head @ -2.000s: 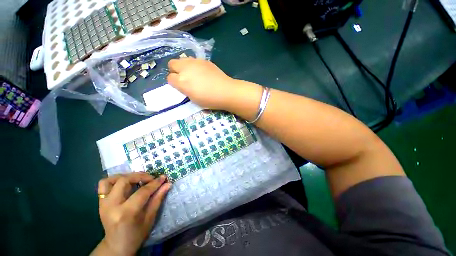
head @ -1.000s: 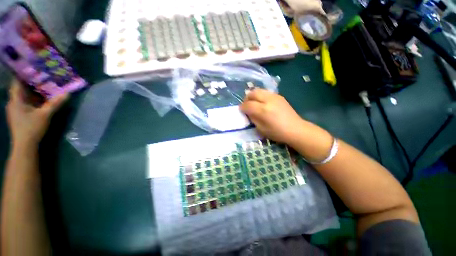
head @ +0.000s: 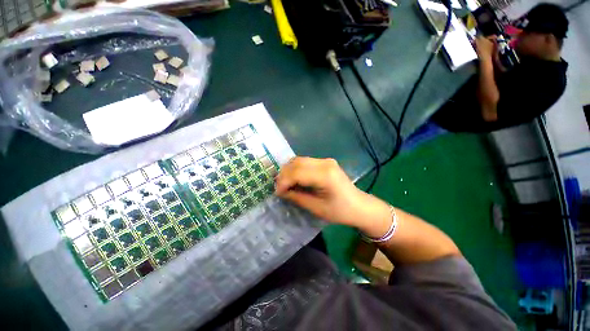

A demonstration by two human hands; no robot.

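A green PCB panel [head: 189,199] lies tilted on whitish padding [head: 252,249]. Silver shields fill its top row, some left-side units and a few at the lower left and right end; many middle units show dark chips. My right hand [head: 317,187] is at the panel's right end, thumb and fingers pinched together; I cannot tell if a shield is between them. My left hand is out of view. A clear plastic bag [head: 197,61] forms a ring at upper left, with loose silver shields [head: 85,78] and a white label [head: 126,119] inside.
Behind the bag are a white tray's edge [head: 194,6] and part of a silver-covered panel [head: 22,11]. A yellow stick [head: 284,24] and a black box [head: 339,29] with black cables [head: 369,103] stand at the back. Another person [head: 517,77] sits at right.
My right hand has moved from the bag to the panel's right end. My left hand, at the phone one second ago, and the phone have left view. The view has swung right, showing another person.
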